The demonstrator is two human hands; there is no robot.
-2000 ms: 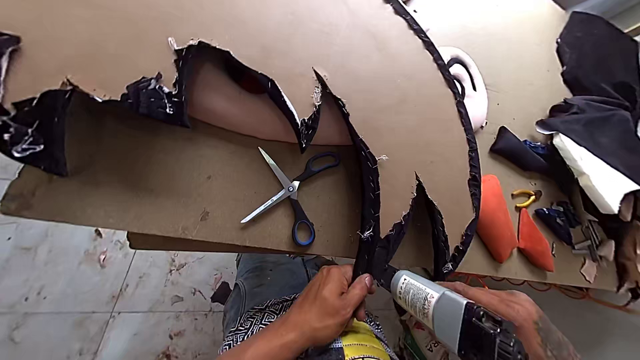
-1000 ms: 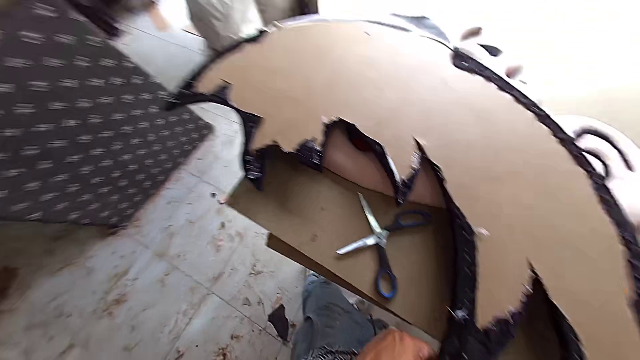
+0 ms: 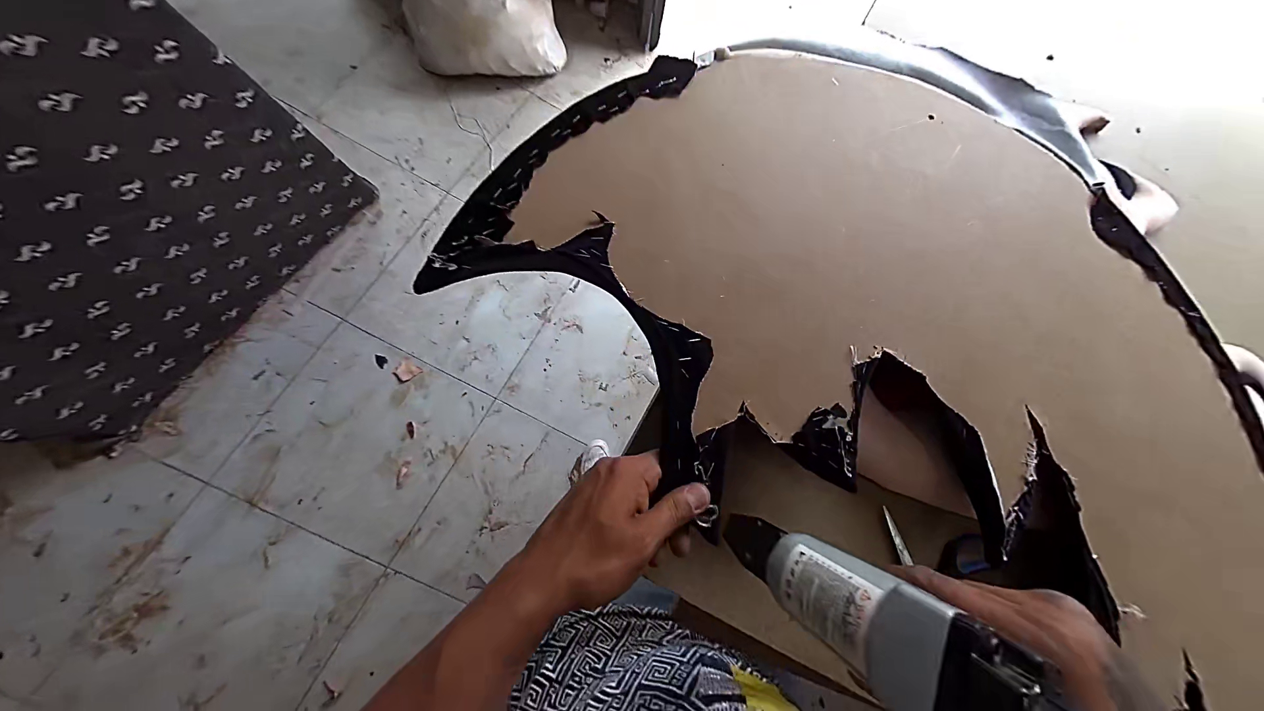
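Note:
A large curved tan board point(image 3: 889, 247) lies with black fabric point(image 3: 681, 365) folded over its edge and fixed with rows of staples. My left hand point(image 3: 607, 528) pinches this fabric at a narrow point of the board's near edge, thumb on top. In my right hand point(image 3: 1027, 612) is a grey and black power tool bearing a label, which looks like a staple gun point(image 3: 849, 602); its black nose is just right of the pinched fabric. Under the board's cut-outs a pair of scissors point(image 3: 896, 538) shows only in part, the rest hidden by fabric and my right hand.
A dark patterned panel point(image 3: 128, 217) stands at the left. Scraps point(image 3: 407, 370) are strewn over the tiled floor point(image 3: 395, 474). A whitish sack point(image 3: 484, 35) sits at the top. Beneath the board is a brown work surface point(image 3: 780, 563). Pale fabric point(image 3: 948, 74) runs along the far edge.
My left hand now grips the fabric further left along the board's edge, and the power tool is beside it. The scissors, in full sight earlier, are now mostly covered. The view has swung left.

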